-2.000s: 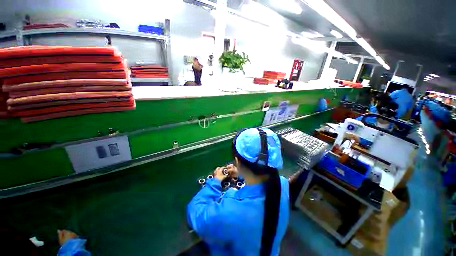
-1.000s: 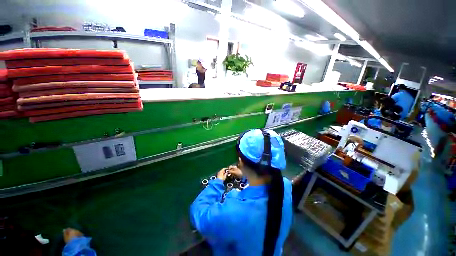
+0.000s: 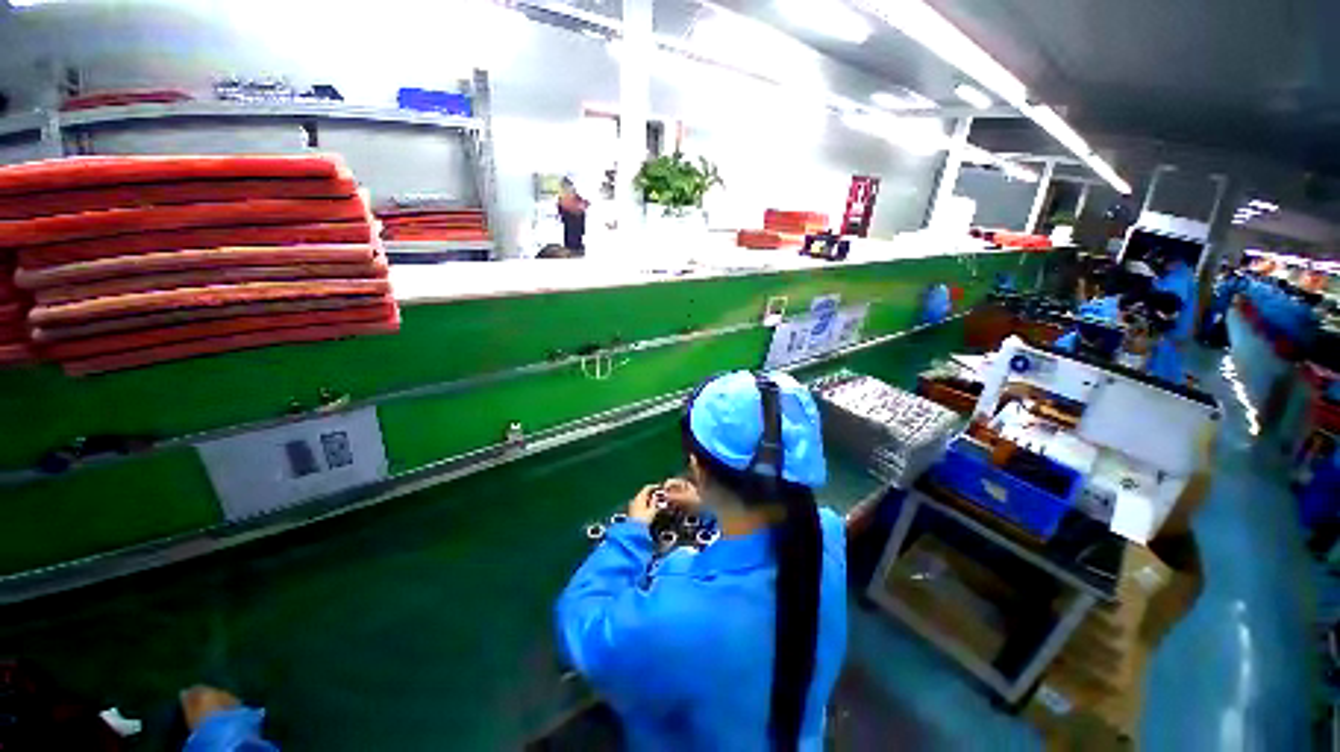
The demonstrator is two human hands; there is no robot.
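Neither of my hands is identifiable in view. Nearest in front, a seated person in a blue smock and cap [image 3: 705, 602] is seen from behind at the green bench [image 3: 426, 602]. That person's hands [image 3: 654, 504] are together over small white-rimmed ring parts [image 3: 707, 536] with dark centres. What the fingers hold is too small to tell. At the bottom left edge, a small bare hand with a blue sleeve [image 3: 206, 705] rests over the bench. It looks like another person's, cut off by the edge. A small white piece [image 3: 121, 721] lies beside it.
Stacked silvery blister trays [image 3: 889, 419] stand right of the person. Further right are a blue bin [image 3: 1007, 489], a white machine or box [image 3: 1132, 426] and a metal-framed table [image 3: 955, 657]. Red trays [image 3: 199, 265] are stacked on the left ledge. The blue aisle floor [image 3: 1249, 588] runs along the right.
The view shifts slightly right, then back left. The seated person's hands stay over the ring parts with small movements. The hand at bottom left sits slightly lower in the view.
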